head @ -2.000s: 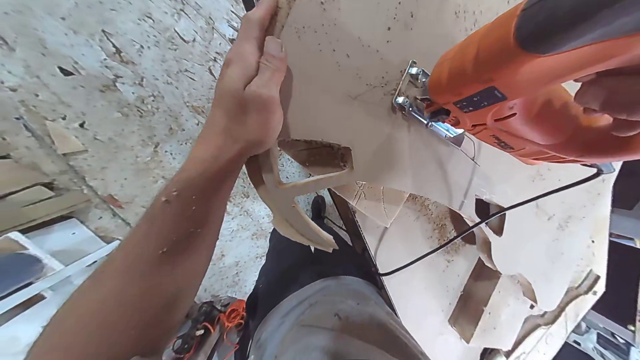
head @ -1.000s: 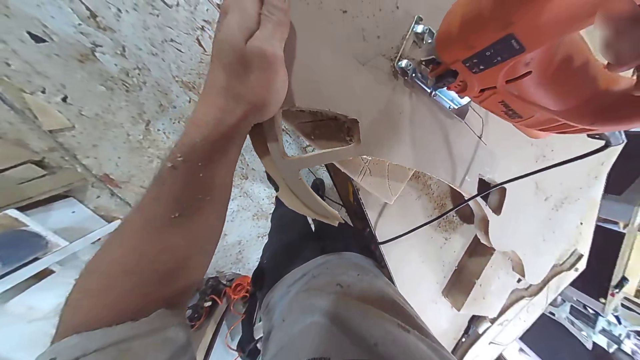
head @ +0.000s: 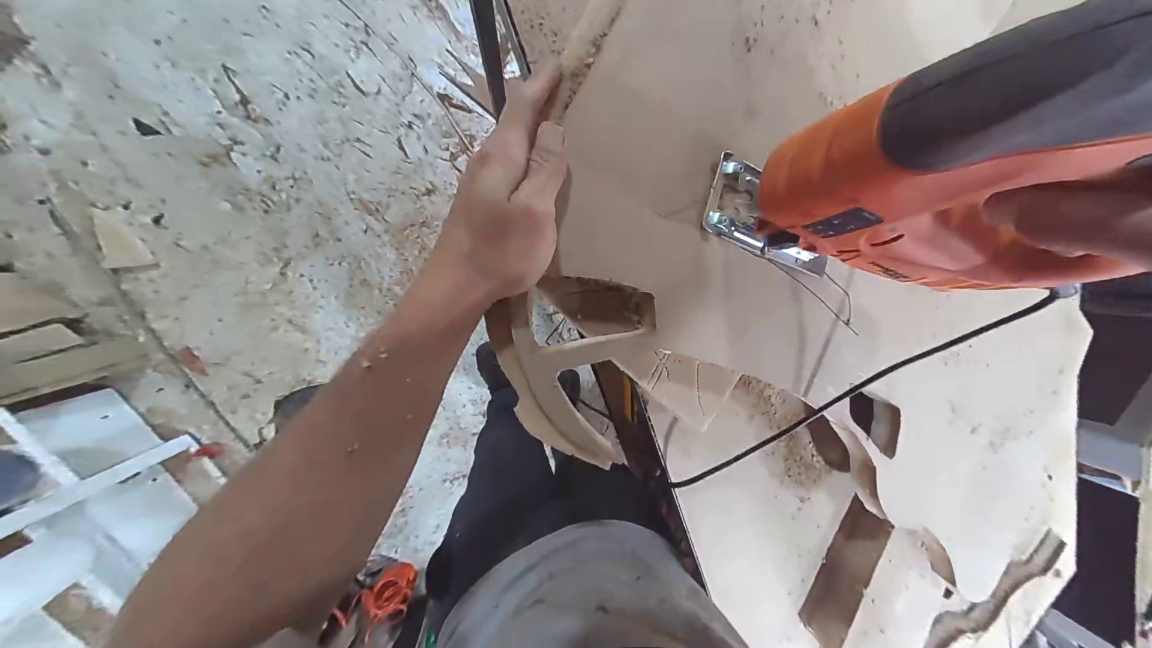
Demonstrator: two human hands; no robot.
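An orange and black jigsaw [head: 900, 180] stands at the right with its metal base plate on a wooden sheet [head: 657, 171]. My right hand [head: 1080, 216], partly out of view at the right edge, is closed around its handle. My left hand [head: 513, 198] rests on the left edge of the sheet, thumb on top, with the fingertips partly hidden. Just below it, a curved, cut wooden part [head: 567, 409] with openings sticks out past the edge. The saw blade is hidden under the tool. Marked lines show near the cutouts.
A black power cord [head: 864, 391] runs from the jigsaw across the sheet. Rectangular and curved cutouts and sawdust lie lower right. The floor [head: 270, 225] is littered with chips and offcuts. Orange cord [head: 387, 594] lies by my legs, and a white frame [head: 99, 486] stands lower left.
The view has shifted since a second ago. Both hands remain on the sheet's edge and the jigsaw; no other plain change shows.
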